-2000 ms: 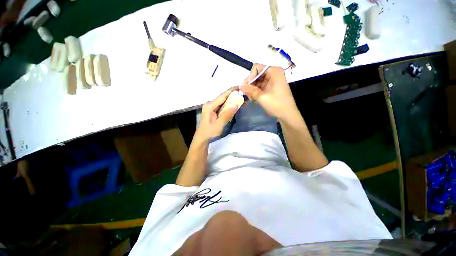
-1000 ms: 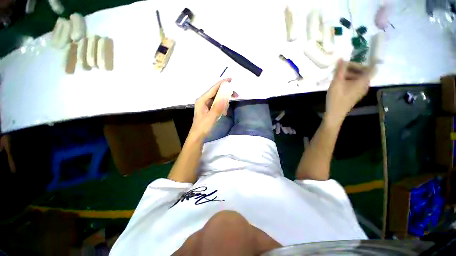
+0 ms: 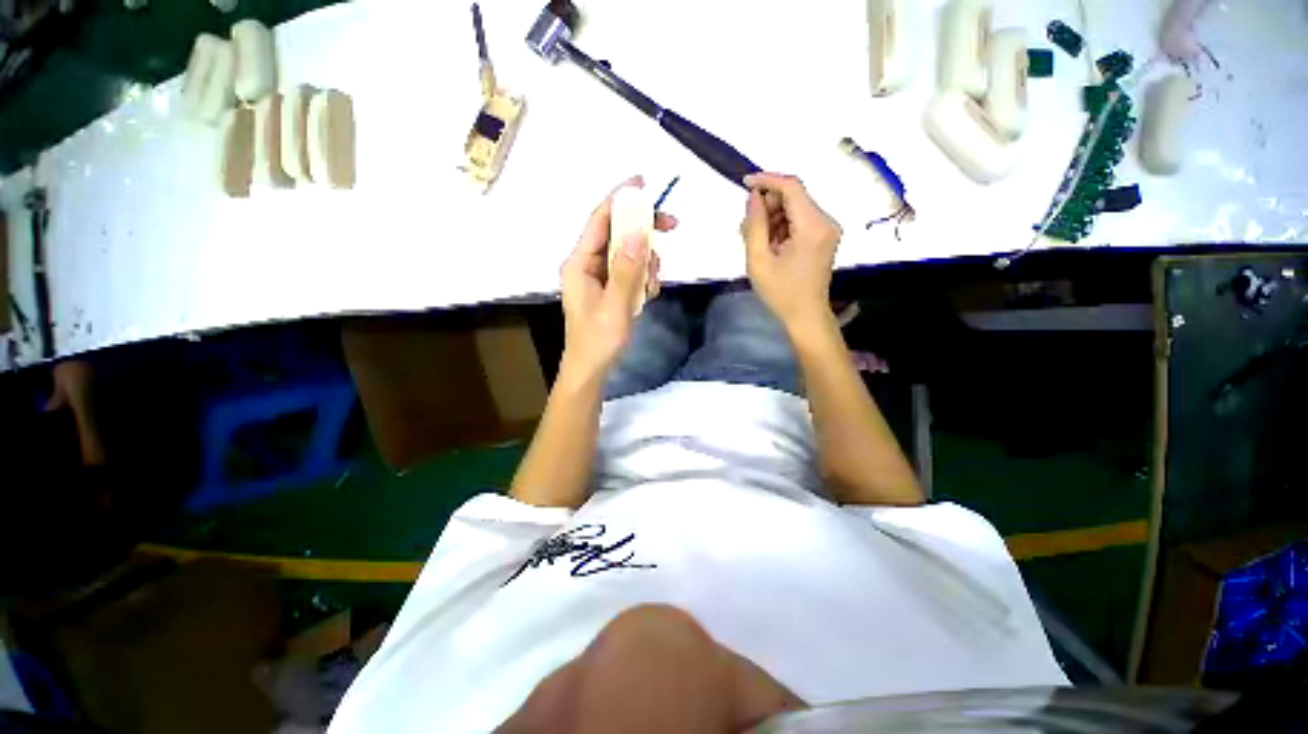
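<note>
My left hand (image 3: pixel 605 280) holds a cream-white housing (image 3: pixel 628 230) upright between thumb and fingers, just over the bench's front edge. The hand hides part of the housing. My right hand (image 3: pixel 793 255) is at the end of the hammer's black grip (image 3: pixel 706 148), its fingertips closed on it. The hammer's silver head (image 3: pixel 550 32) points to the far left. A thin dark pin (image 3: pixel 667 192) lies just right of the held housing.
An open beige housing with a dark window (image 3: pixel 492 132) lies left of the hammer. Closed housings (image 3: pixel 327 139) are grouped at left, others (image 3: pixel 975 132) at right. A blue pen-like item (image 3: pixel 878 175) and green board pieces (image 3: pixel 1090 165) lie at right. A blue stool (image 3: pixel 273 416) stands below the bench.
My right hand has come back from the housings at the right to the hammer's grip. It has let go of the light piece it carried. My left hand still holds the housing.
</note>
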